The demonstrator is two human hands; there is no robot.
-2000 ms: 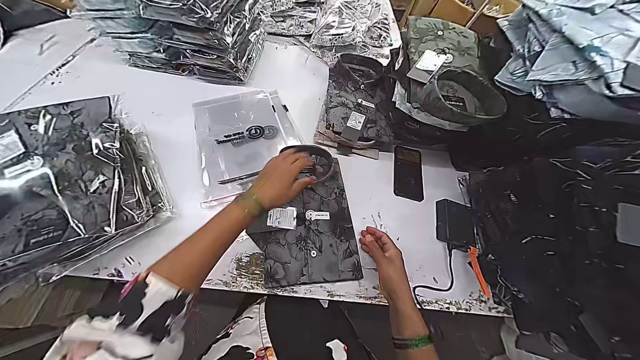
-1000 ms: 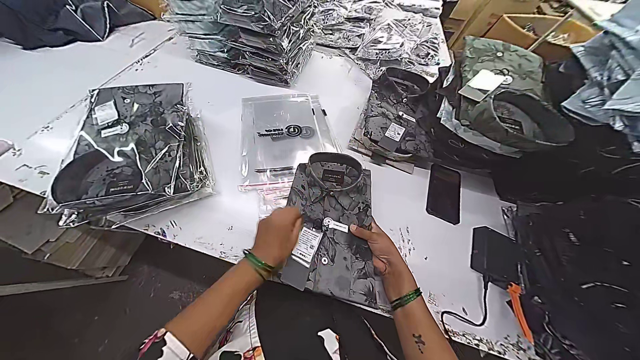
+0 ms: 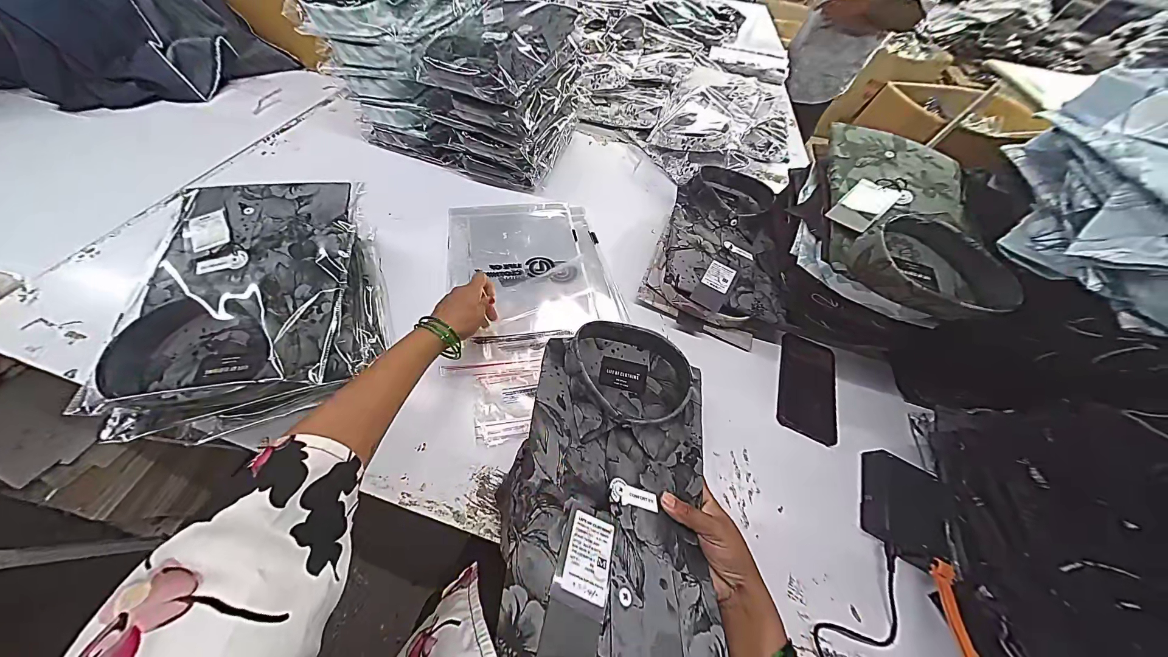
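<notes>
A folded dark grey floral shirt [image 3: 639, 456], collar up, carries a white printed tag [image 3: 586, 557] and is tilted up off the table's front edge. My right hand [image 3: 721, 538] grips its right side, thumb on the front and the other fingers hidden behind. My left hand [image 3: 470, 306] is at the left edge of a stack of clear plastic garment bags [image 3: 529, 246], fingers bent toward the top bag; whether they pinch the plastic I cannot tell. More clear bags [image 3: 506, 401] lie partly under the shirt's left side.
Bagged floral shirts [image 3: 265, 274] lie at left, a tall stack of bagged shirts [image 3: 474, 91] behind. To the right are another folded shirt [image 3: 721, 246], a green floral shirt [image 3: 899, 173], a phone [image 3: 807, 388], a black box with a cable [image 3: 899, 497] and dark garments [image 3: 1058, 520].
My left hand has left the shirt's tag and moved up to the plastic bags. The shirt, flat on the table two seconds ago, is now raised in my right hand.
</notes>
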